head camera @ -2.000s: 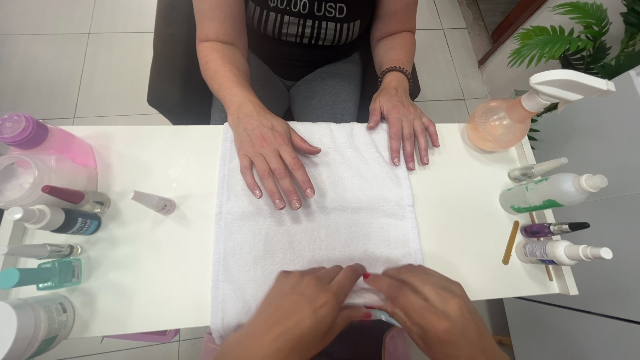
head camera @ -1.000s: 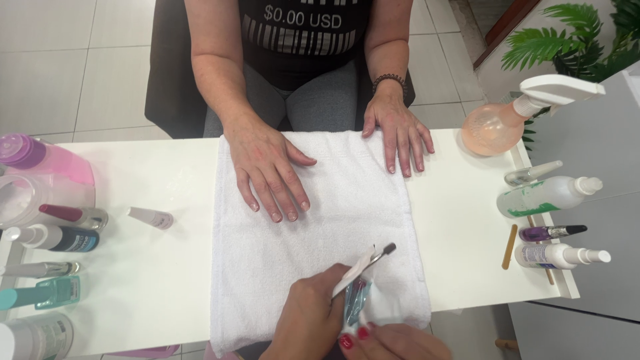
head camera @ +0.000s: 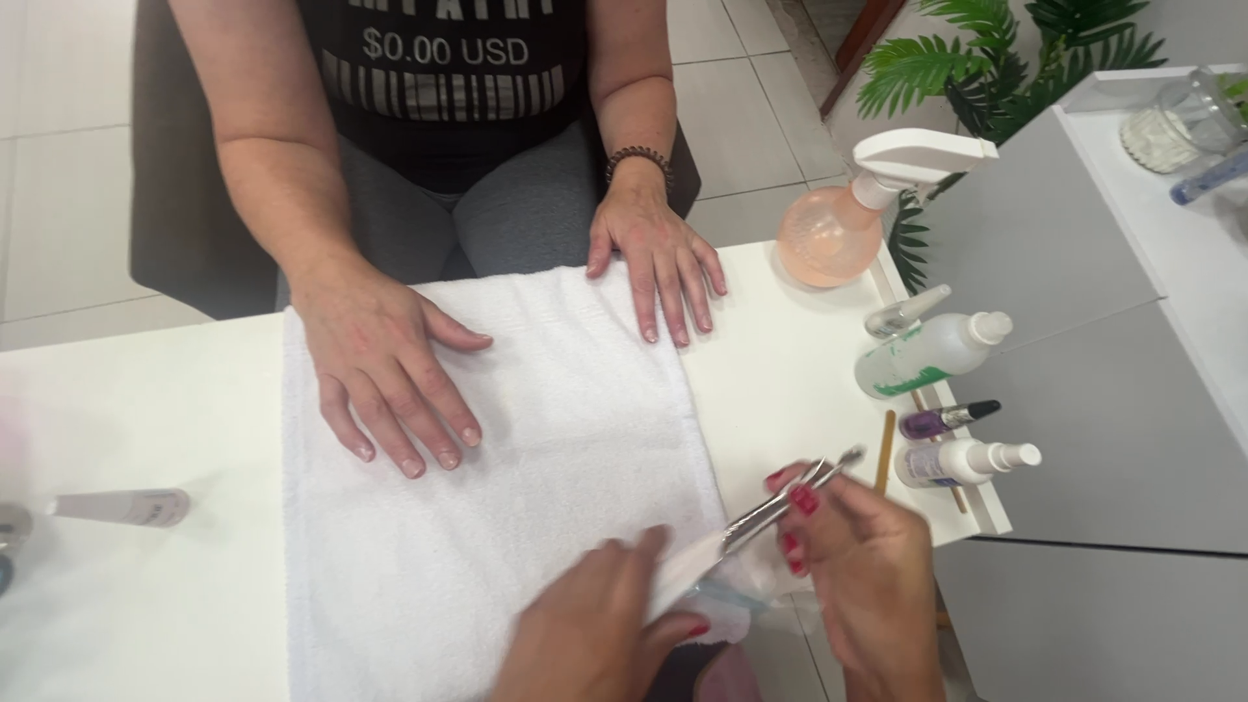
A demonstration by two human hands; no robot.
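My left hand (head camera: 600, 614), blurred, holds a white sleeve or file-like piece (head camera: 687, 575) at the lower middle. Slim metal manicure tools (head camera: 765, 517) stick out of it toward the upper right. The red-nailed fingers of my right hand (head camera: 863, 556) are closed on the metal near its tips. Some clear bluish plastic (head camera: 731, 597) hangs below the tools. Across the white towel (head camera: 507, 487), another person's hand (head camera: 390, 361) lies palm down on it, fingers spread. That person's other hand (head camera: 658, 253) rests at the towel's far right edge.
At the right edge stand or lie a peach spray bottle (head camera: 829, 239), a green-marked bottle (head camera: 921, 359), a purple polish bottle (head camera: 936, 421), a white pump bottle (head camera: 960, 462) and a wooden stick (head camera: 884, 451). A pale polish bottle (head camera: 146, 507) lies left of the towel.
My right hand has moved up and right, onto the metal ends of the tools. More metal shows outside the white piece than one second ago. The view has shifted right.
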